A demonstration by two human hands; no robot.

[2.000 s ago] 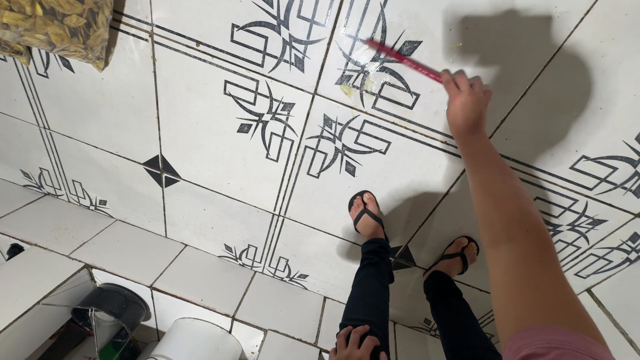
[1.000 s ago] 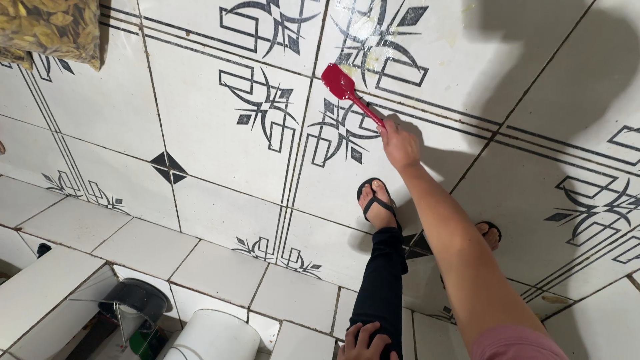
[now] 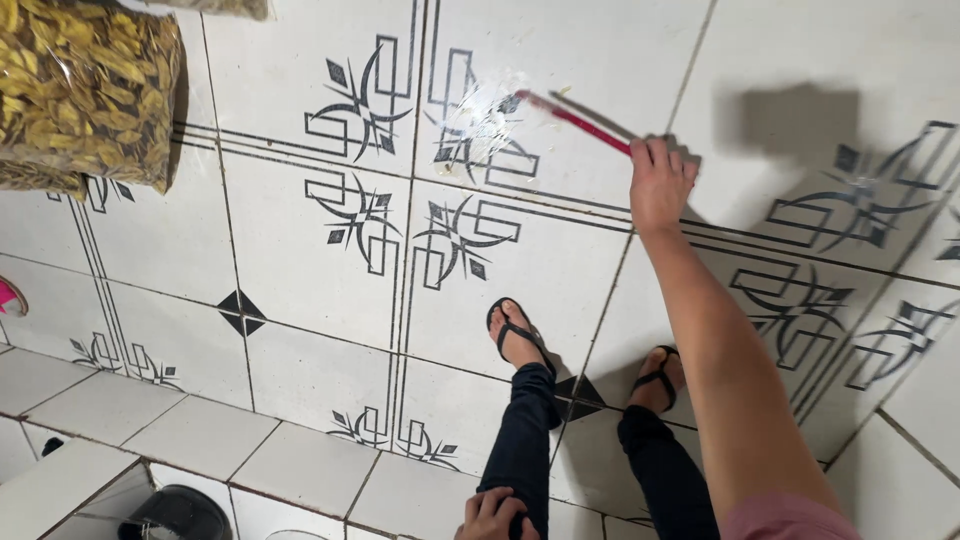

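Note:
A red spatula point(image 3: 592, 132) is gripped by its handle in my right hand point(image 3: 661, 184). Its head, seen nearly edge-on, is at the right side of a wet, glossy smear point(image 3: 480, 127) with small pale bits on the white patterned floor tile point(image 3: 585, 45). My left hand point(image 3: 496, 516) rests against my dark trouser leg at the bottom edge, partly cut off, and holds no object that I can see.
A clear bag of yellow-brown dried pieces point(image 3: 82, 90) lies at the upper left. My feet in black flip-flops point(image 3: 514, 330) stand below the smear. Along the lower left runs a tiled ledge point(image 3: 202, 427), with a black container point(image 3: 176, 517) beyond it.
The spatula was below the smear with its broad red face showing one second ago; my right hand has since moved it up and right to the smear's edge. My left hand stays by my leg.

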